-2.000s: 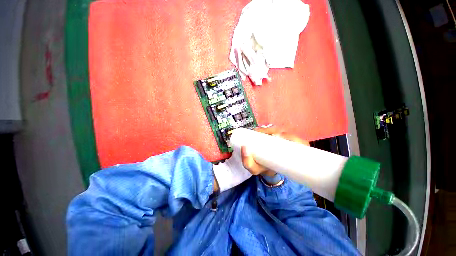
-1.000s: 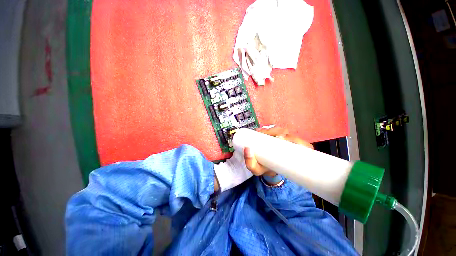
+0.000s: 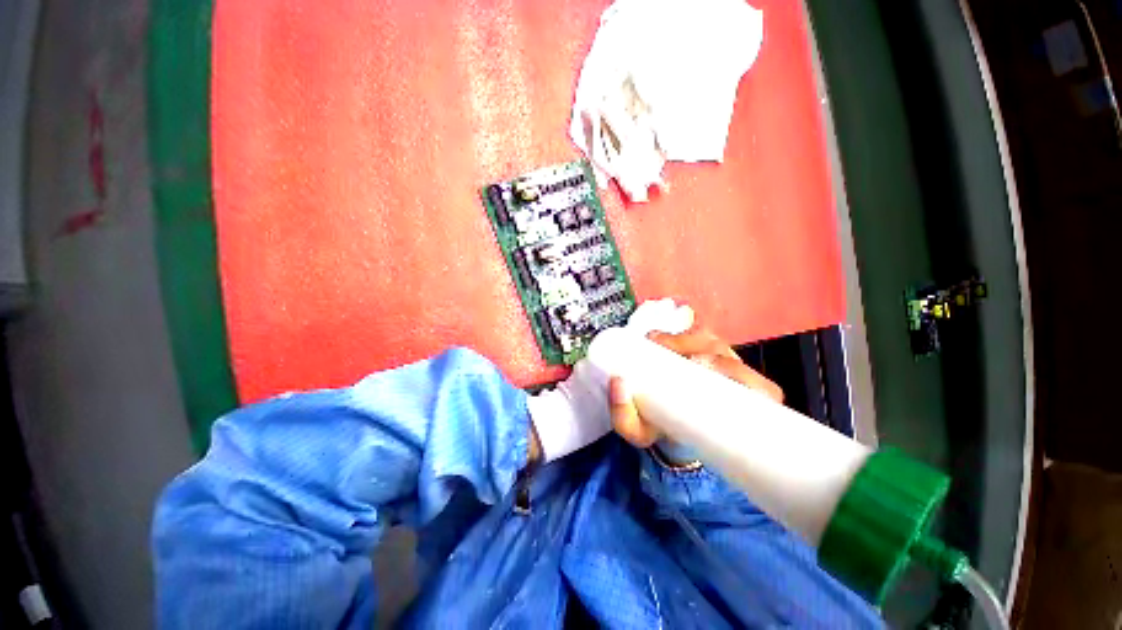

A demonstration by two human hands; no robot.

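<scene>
A green circuit board (image 3: 564,261) with three repeated sections of parts is tilted over the red mat. My left hand (image 3: 576,412), in a white glove, holds its near end; the grip is partly hidden by the syringe, and gloved fingers show beyond the board's near right corner. My bare right hand (image 3: 689,369) is closed around a large white dispensing syringe (image 3: 738,449). Its narrow end is at the board's near end; I cannot make out the needle. A green cap (image 3: 883,523) closes the wide end, with a clear hose (image 3: 984,599) from it.
The red mat (image 3: 357,185) lies on a green-edged bench (image 3: 185,246). A crumpled white cloth (image 3: 683,80) lies on the mat beyond the board. At the right is a dark green conveyor (image 3: 892,185) with another board (image 3: 945,310) on it.
The syringe's capped end has dropped towards me and its narrow end has shifted slightly right and nearer me. More of the gloved fingers shows beside the board.
</scene>
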